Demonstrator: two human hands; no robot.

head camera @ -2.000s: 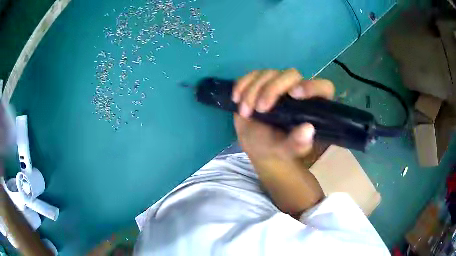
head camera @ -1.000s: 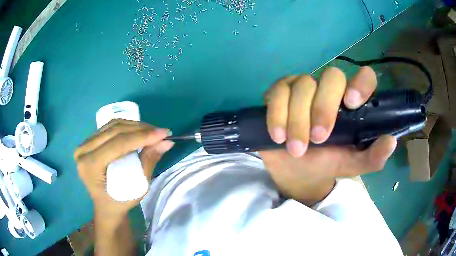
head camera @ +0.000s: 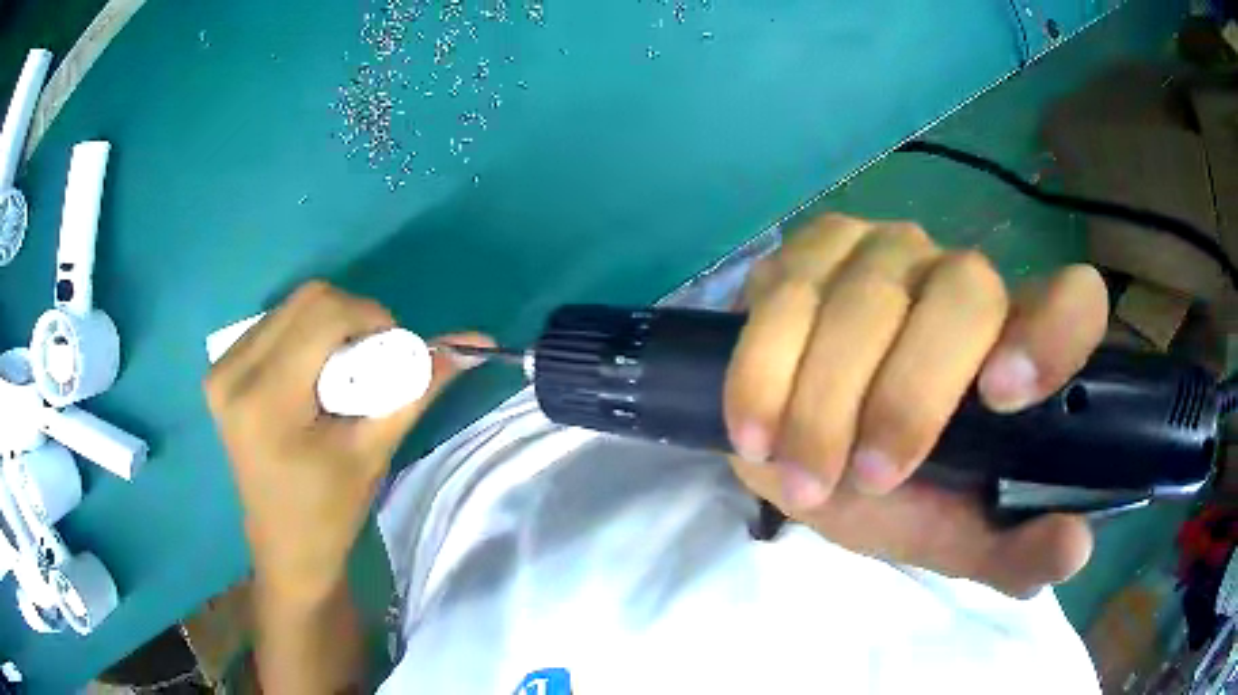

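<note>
My left hand (head camera: pixel 292 428) is closed around a white handheld unit (head camera: pixel 376 373). The unit's rounded end faces the camera, and a white corner shows past the back of the hand. My right hand (head camera: pixel 883 394) grips the black electric screwdriver (head camera: pixel 638 367), which lies level and points left. Its thin metal bit (head camera: pixel 492 352) reaches the left thumb and fingertips beside the unit. Whether a screw sits at the bit's tip cannot be seen.
Loose screws (head camera: pixel 373 122) lie scattered on the green bench top (head camera: pixel 597 177). White fan units (head camera: pixel 75 353) are piled at the left edge. A black cord (head camera: pixel 1073 201) runs at the right. Cardboard (head camera: pixel 1151 312) is beyond the bench edge.
The left hand has turned the white unit so its rounded end faces the camera. The screwdriver has moved slightly down, its rear end to the right. Two seconds ago the bit was away from the left hand.
</note>
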